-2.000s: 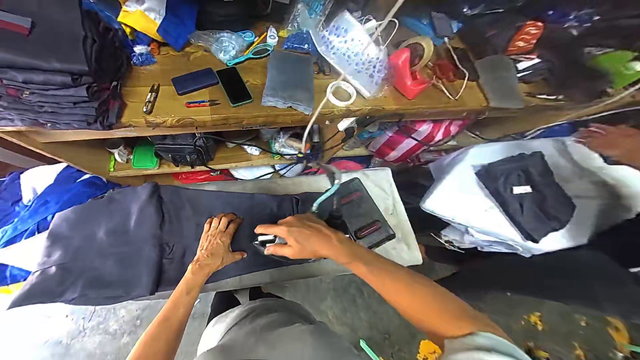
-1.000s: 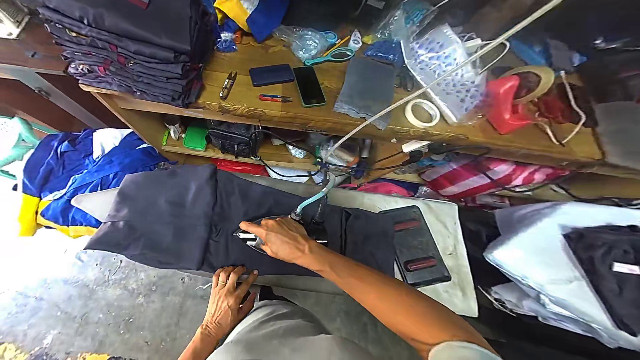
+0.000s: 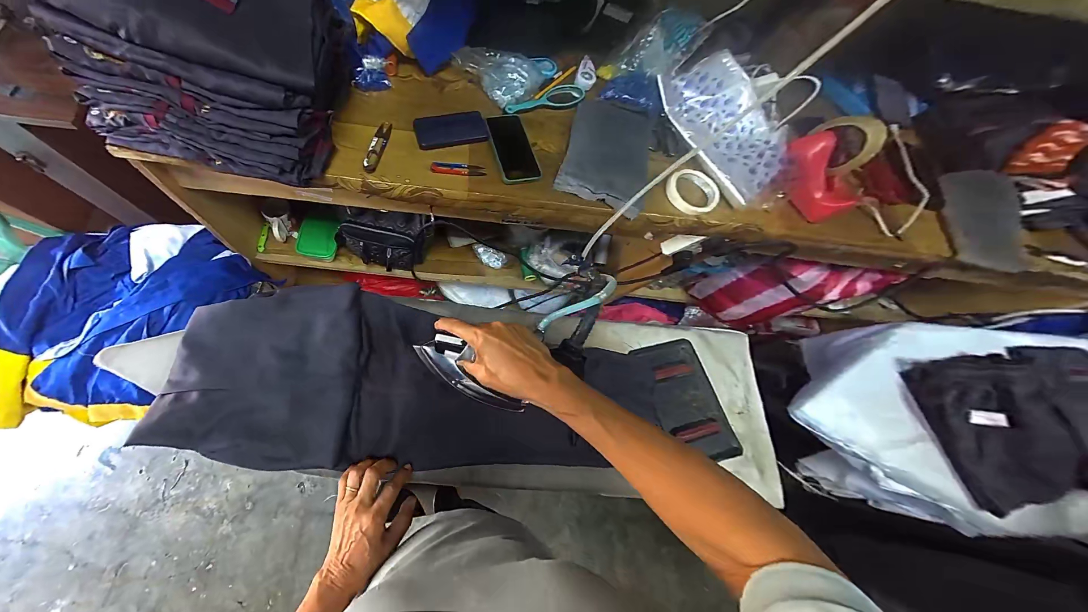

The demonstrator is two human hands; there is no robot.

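A dark garment (image 3: 280, 382) lies spread along a narrow ironing board (image 3: 140, 361), whose pale tip sticks out at the left. My right hand (image 3: 506, 361) is closed around the handle of an iron (image 3: 459, 374), which rests on the fabric right of a thick fold. A pale blue hose and dark cord run from the iron's back toward the shelf. My left hand (image 3: 365, 510) lies with fingers on the garment's near edge, holding nothing clearly; part of its grip at the edge is hidden. The dark iron rest pad (image 3: 697, 399) lies at the board's right end.
Behind the board, a wooden shelf (image 3: 382, 187) bears folded dark garments (image 3: 204, 85), phones, scissors (image 3: 548, 99), thread snips (image 3: 376, 146) and tape (image 3: 691, 190). Blue, white and yellow cloth (image 3: 119, 314) lies left. At right, white wrapping (image 3: 850, 408) holds another dark garment (image 3: 994, 425).
My left hand has moved from the middle of the garment to its near edge. The iron, still in my right hand, has moved left along the fabric. The view has shifted.
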